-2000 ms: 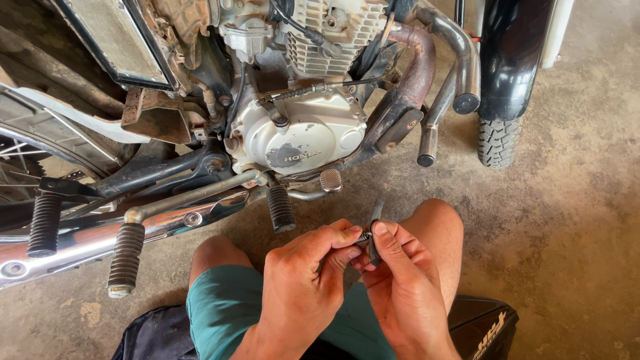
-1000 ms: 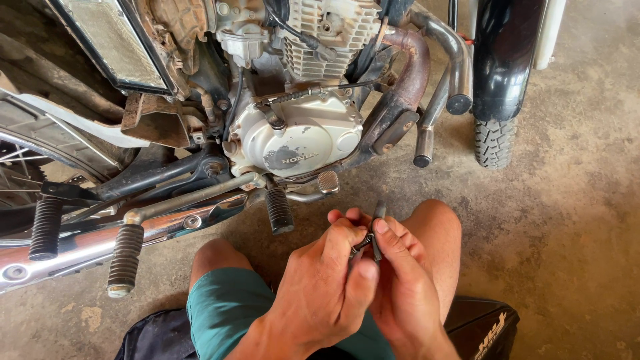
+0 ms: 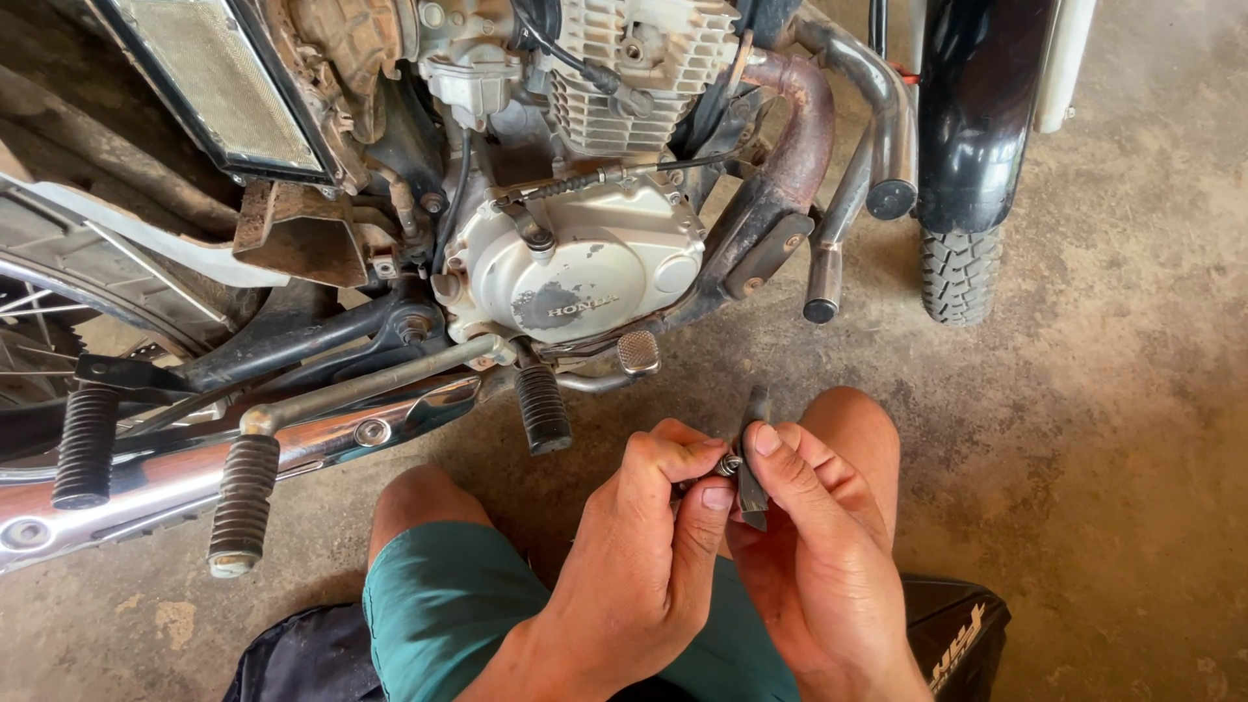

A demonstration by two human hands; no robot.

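Observation:
My left hand [image 3: 648, 541] pinches a small metal part [image 3: 726, 465], perhaps a spark plug, between thumb and forefinger; most of it is hidden by the fingers. A thin dark strip [image 3: 752, 478], which looks like folded sandpaper, is held upright by my right hand [image 3: 819, 526]. The metal part's tip touches the strip's left side. Both hands are above my lap. Beyond them stands a Honda motorcycle engine, with its worn silver side cover [image 3: 585, 288] and finned cylinder [image 3: 634, 78].
A rubber footpeg [image 3: 542, 408], the brake pedal [image 3: 639, 353] and the kick-start lever [image 3: 380, 380] jut out ahead on the left. Farther right are the exhaust pipe [image 3: 799, 136], crash bar ends [image 3: 824, 283] and front tyre [image 3: 960, 278]. A black panel [image 3: 960, 624] lies at lower right.
The left hand's fingers have shifted around the small metal part, whose tip shows beside the dark strip. Both hands stay close together above the lap.

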